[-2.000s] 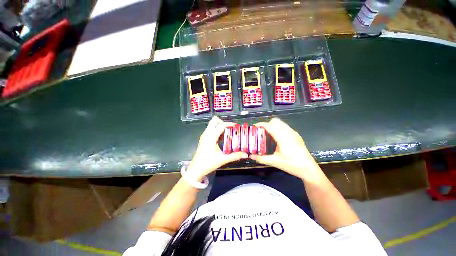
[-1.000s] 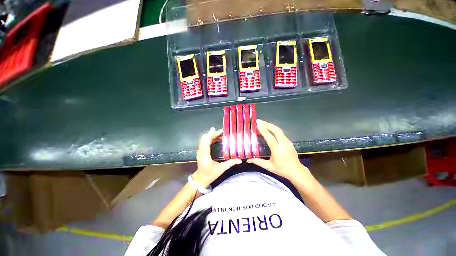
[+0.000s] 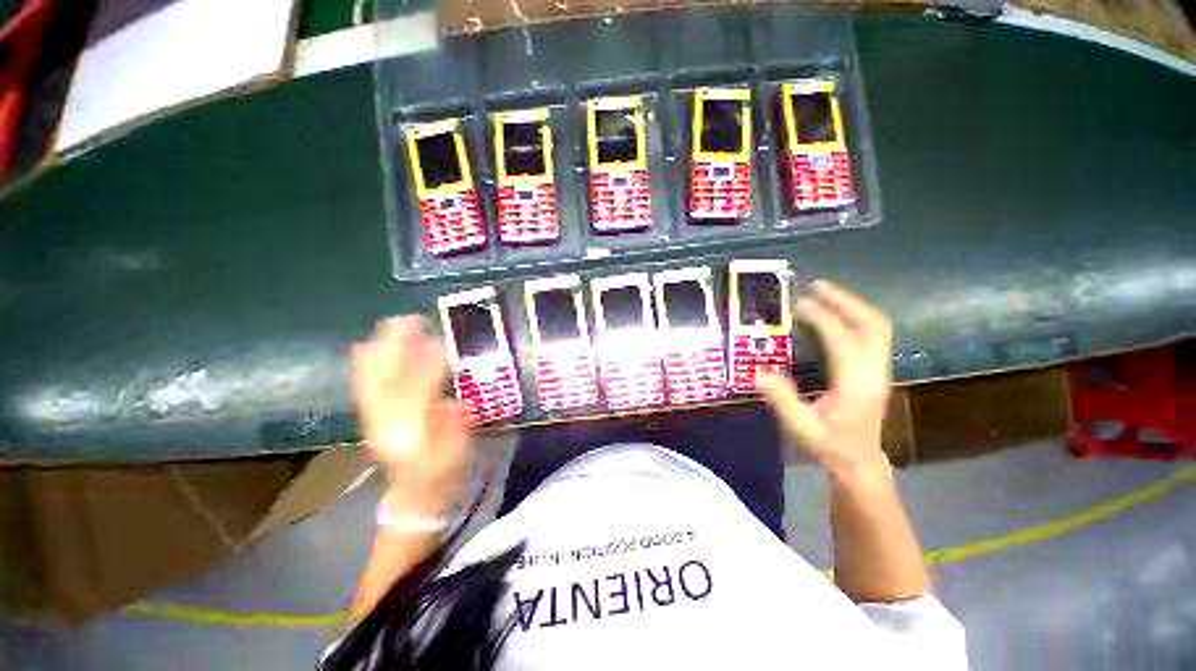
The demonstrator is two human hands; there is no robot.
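Observation:
Several red keypad phones [image 3: 630, 344] lie face up in a row on the dark green bench, near its front edge. Their screens point away from me and glare covers the middle ones. Behind them a clear blister tray [image 3: 597, 253] holds another row of phones [image 3: 619, 164] with yellow surrounds in its near pockets. My left hand [image 3: 409, 393] is blurred, beside the leftmost loose phone; I cannot tell if it touches it. My right hand [image 3: 843, 367] is beside the rightmost loose phone [image 3: 761, 328], thumb and fingers apart, holding nothing.
A white board [image 3: 177, 59] lies at the far left, with part of a red tray [image 3: 16, 79] at the picture's edge. A brown board [image 3: 682, 11] is behind the tray. Below the bench are cardboard boxes [image 3: 118, 531] and a red crate [image 3: 1131, 404].
The phones held together on edge between both hands now lie spread face up on the bench. My hands have moved apart to either side. The view has shifted, so the tray appears higher.

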